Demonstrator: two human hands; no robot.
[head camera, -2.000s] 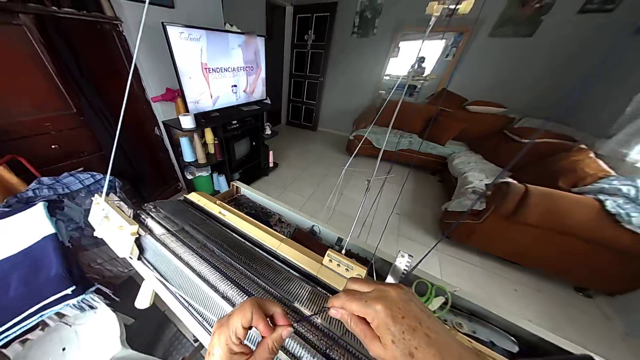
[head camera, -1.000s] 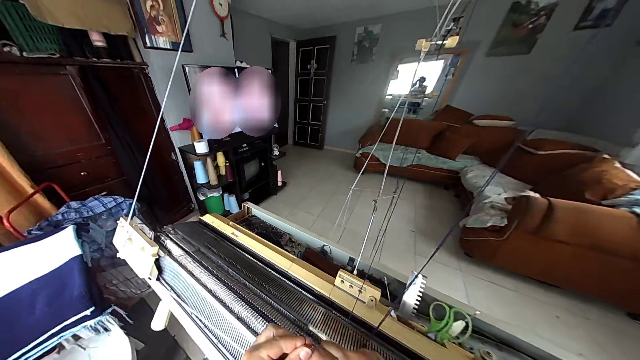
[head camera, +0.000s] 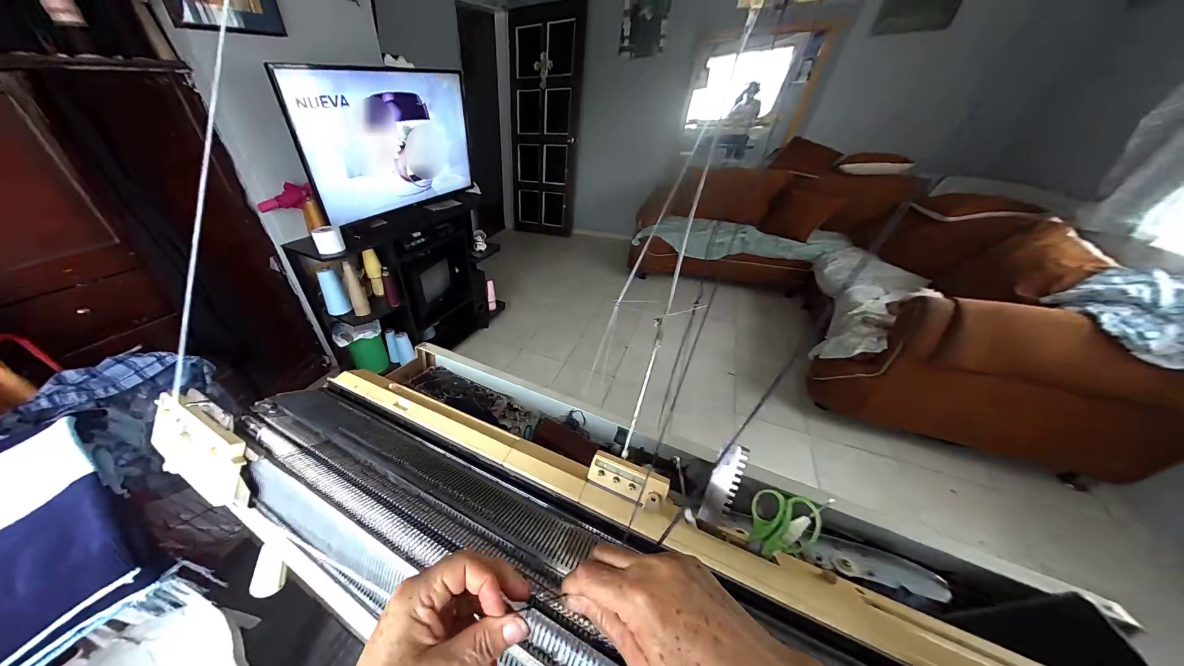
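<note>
A flatbed knitting machine with rows of metal needles (head camera: 444, 518) stretches from the left toward the lower right. Over its near needle bed, my left hand (head camera: 462, 610) pinches a dark yarn between thumb and forefinger. My right hand (head camera: 657, 601) is close beside it, palm down, its fingertips at the same yarn; what they grip is partly hidden. Dark yarn (head camera: 786, 365) slants down from the upper right toward the machine behind my right hand. A cream yarn-guide block (head camera: 629, 476) sits on the rear rail.
Green-handled scissors (head camera: 784, 523) and a metal comb (head camera: 723, 486) lie behind the rail. Navy and white fabric (head camera: 65, 536) is at the left. Yarn cones (head camera: 333, 291) stand on shelves under a television (head camera: 375, 139). A brown sofa (head camera: 999, 379) stands at the right.
My hands stay together over the needle bed; a small gap between them shows the yarn now, while one second ago they were low and partly cut off. The television picture has changed.
</note>
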